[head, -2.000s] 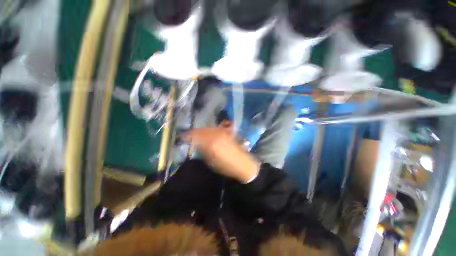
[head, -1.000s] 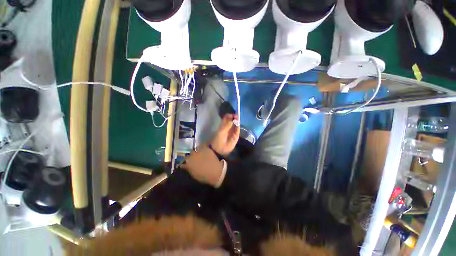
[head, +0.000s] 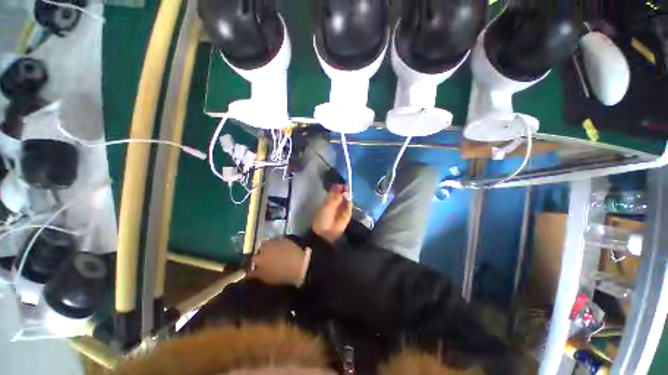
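Observation:
White cameras with black ball heads stand in a row at the bench edge; the second from the left (head: 350, 73) has a white pigtail cable (head: 348, 161) hanging down. My left hand (head: 335, 218) is at lap level, its fingertips pinching the cable's end. A small black part (head: 334, 178) with a thin dark lead is at the same fingertips. My right hand (head: 280, 261) lies lower and further left, its arm crossing in front of my left arm. Its fingers are mostly hidden, so its hold cannot be told.
White test leads with connectors (head: 238, 157) hang at the bench edge. A curved yellow rail (head: 139, 168) runs down the left, with more cameras (head: 50, 162) beyond it. A white mouse (head: 607, 68) lies at upper right. Metal frame bars (head: 568, 256) and a cluttered shelf stand at right.
My right hand has moved left and down, away from my left hand, over the last second. My left hand stays at the cable end. The whole view has shifted slightly.

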